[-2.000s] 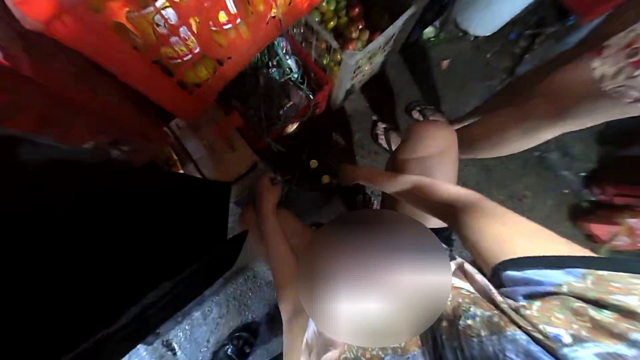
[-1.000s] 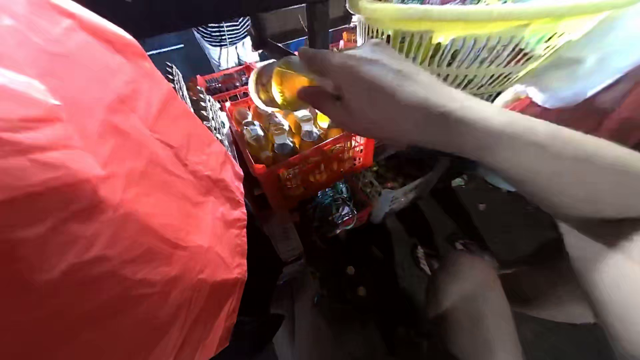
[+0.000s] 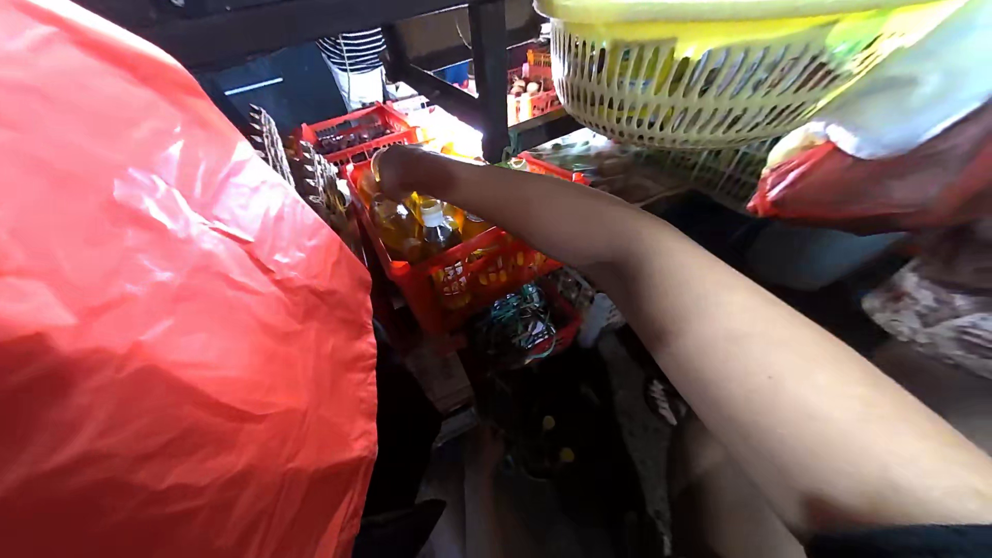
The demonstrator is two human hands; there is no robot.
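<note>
My right arm reaches in from the lower right, and my right hand [image 3: 407,170] is low over a red plastic crate [image 3: 399,271]. Clear bottles of yellow-orange liquid [image 3: 435,221] stand in the crate, one with a white cap just below the hand. My fingers are at the crate's far left part, beside a rounded, shiny edge; whether they are closed on a bottle is hidden by the hand and glare. My left hand is not seen.
A large red plastic sheet or bag [image 3: 186,310] fills the left side. A pale yellow slotted basket [image 3: 697,85] of packets hangs over the upper right. Dark beams [image 3: 488,77] cross behind the crate. Below is a smaller red crate [image 3: 570,329] with tangled green strands.
My right hand, which was raised over the crate with a bottle of yellow liquid, is now lower and farther left among the bottles. The view swung up from my lap between the two earlier frames.
</note>
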